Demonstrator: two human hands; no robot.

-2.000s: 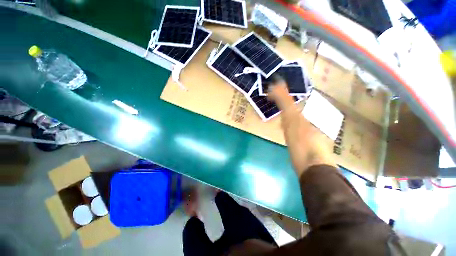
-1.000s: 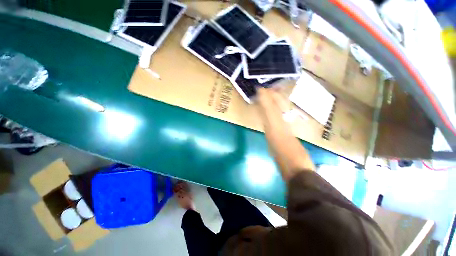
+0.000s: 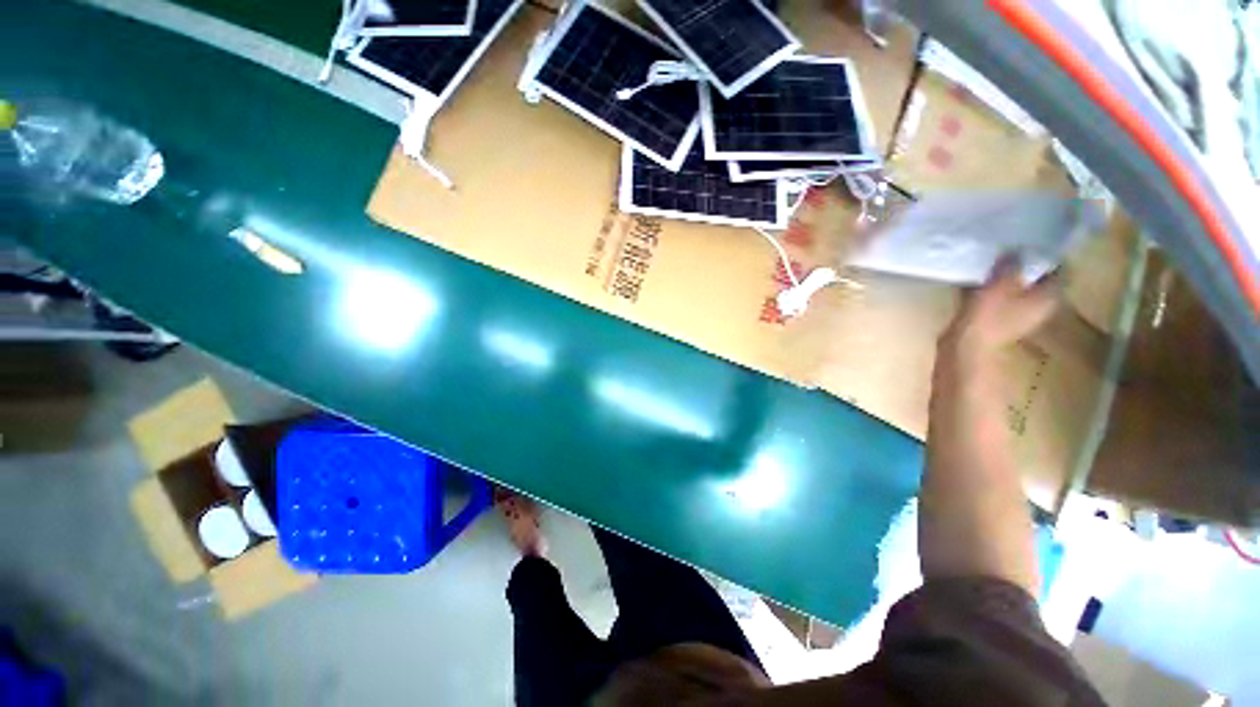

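My right hand (image 3: 1012, 301) reaches in from the lower right. Its fingers are at the near edge of a white rectangular sheet or panel back (image 3: 953, 238), which is tilted, blurred and over the cardboard. Left of it, several white-framed dark solar panels overlap, face up: one lies at the right (image 3: 788, 111), one lies lower (image 3: 705, 187), and one lies to the left (image 3: 618, 80). A white coiled lead (image 3: 806, 292) lies on the cardboard beside the lower panel. My left hand is not in view.
Brown cardboard (image 3: 511, 207) with printing lies on the green bench (image 3: 553, 401). A plastic bottle (image 3: 83, 152) lies at the left. A curved grey and orange edge (image 3: 1105, 124) crosses the upper right. A blue stool (image 3: 357, 500) and an open carton (image 3: 263, 577) stand on the floor.
My right hand has moved right from the panel pile to the white sheet, which is now shifted and tilted. The lowest panel is turned, with its white lead out on the cardboard.
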